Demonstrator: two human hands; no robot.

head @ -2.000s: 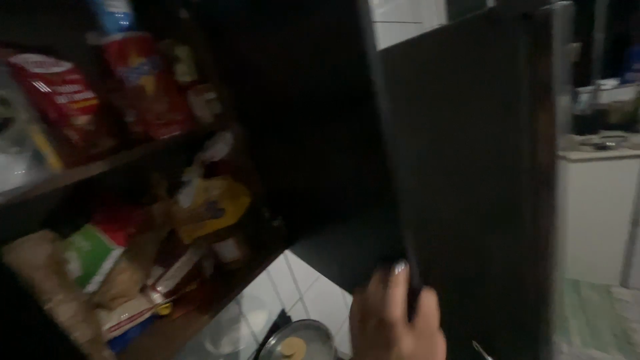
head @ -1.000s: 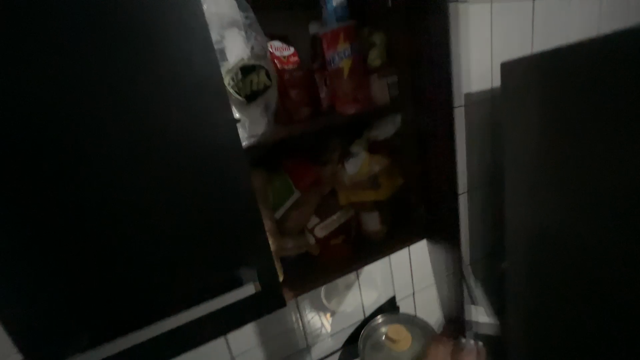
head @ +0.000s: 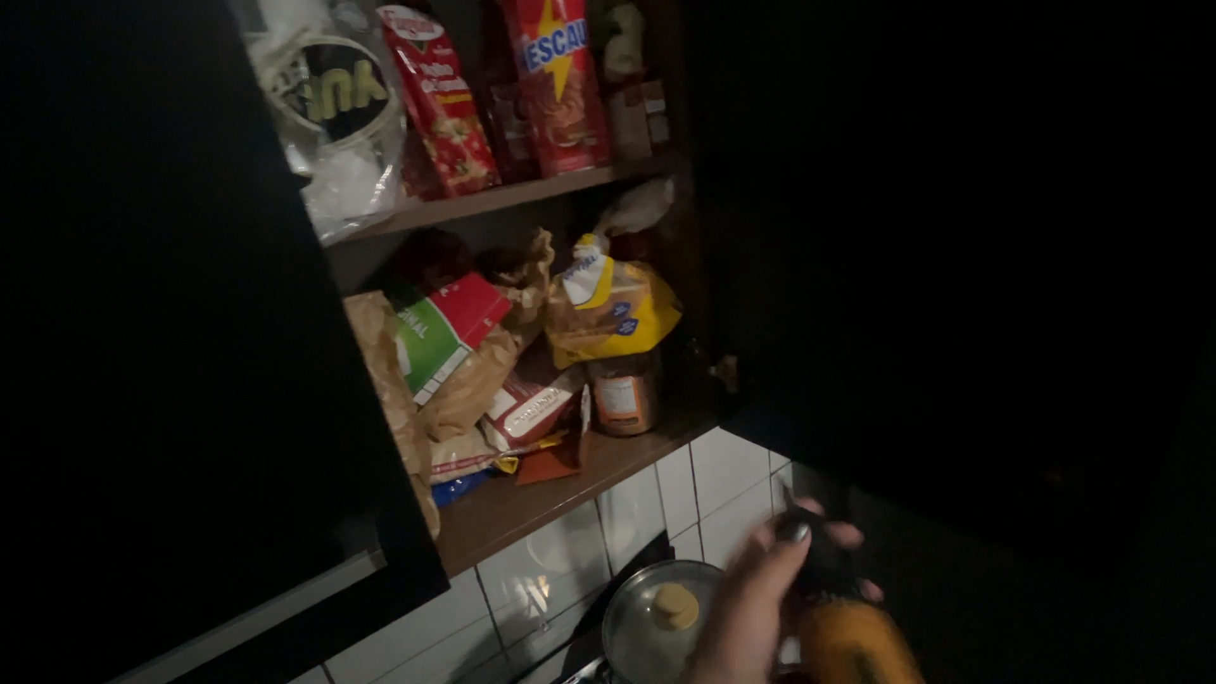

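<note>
At the lower right, my left hand (head: pixel 760 594) is closed around the dark neck or cap of a bottle (head: pixel 860 641) with an orange-yellow body, blurred and cut off by the frame's bottom edge. The thumb lies on the near side and fingertips show past the far side. Just left of the hand is a round glass pan lid (head: pixel 635 622) with a light knob. Above stands an open cupboard; its lower shelf (head: pixel 560 508) holds a yellow bread bag (head: pixel 646 309), a jar (head: pixel 624 404), a green and red box (head: pixel 446 332) and brown paper bags. My right hand is not in view.
A red cocoa powder pack (head: pixel 562 104), a red pouch (head: pixel 442 104) and a clear plastic bag (head: pixel 347 180) stand on the upper shelf (head: pixel 494 198). Dark door panels (head: pixel 950 237) flank the opening. White wall tiles (head: pixel 731 480) show beneath.
The hand, low at the frame's edge one second ago, now shows higher with the orange-yellow bottle visible in it. The view has shifted so the cupboard's shelves fill more of the picture.
</note>
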